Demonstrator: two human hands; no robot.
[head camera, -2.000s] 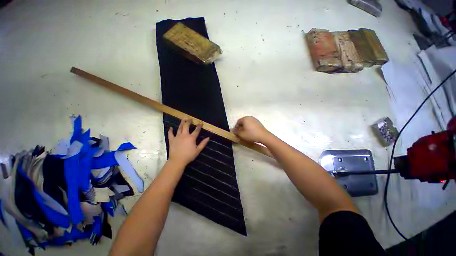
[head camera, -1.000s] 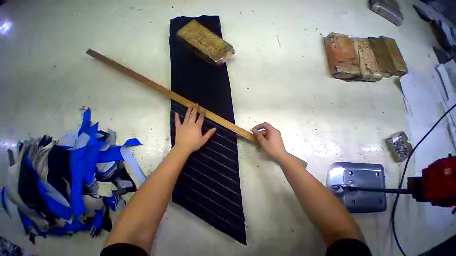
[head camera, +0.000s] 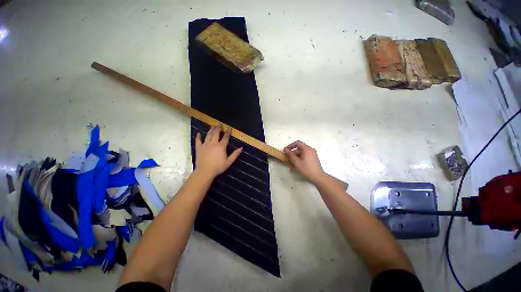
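A dark fabric stack (head camera: 225, 94) lies on the table, with pale slanted parallel lines across its lower part. A long wooden ruler (head camera: 154, 93) lies slanted across it, its left end well past the fabric. My left hand (head camera: 213, 153) lies spread on the fabric, its fingertips on the ruler's lower edge. My right hand (head camera: 303, 159) is at the ruler just right of the fabric, thumb and fingers pinched together; whether they hold a marking tool is hidden. A wrapped brick weight (head camera: 229, 48) lies on the fabric's far end.
Tangled fabric offcuts (head camera: 85, 199) lie at the left. Brick weights (head camera: 412, 63) sit at the upper right. The red cutting machine (head camera: 498, 201), its silver base plate (head camera: 404, 227), a black cable (head camera: 451, 239) and a small grey block (head camera: 453, 162) are at the right.
The camera view has shifted. Relative to the fabric, my right hand has moved from its right edge outward to the right along the ruler. My left hand stays on the fabric and ruler.
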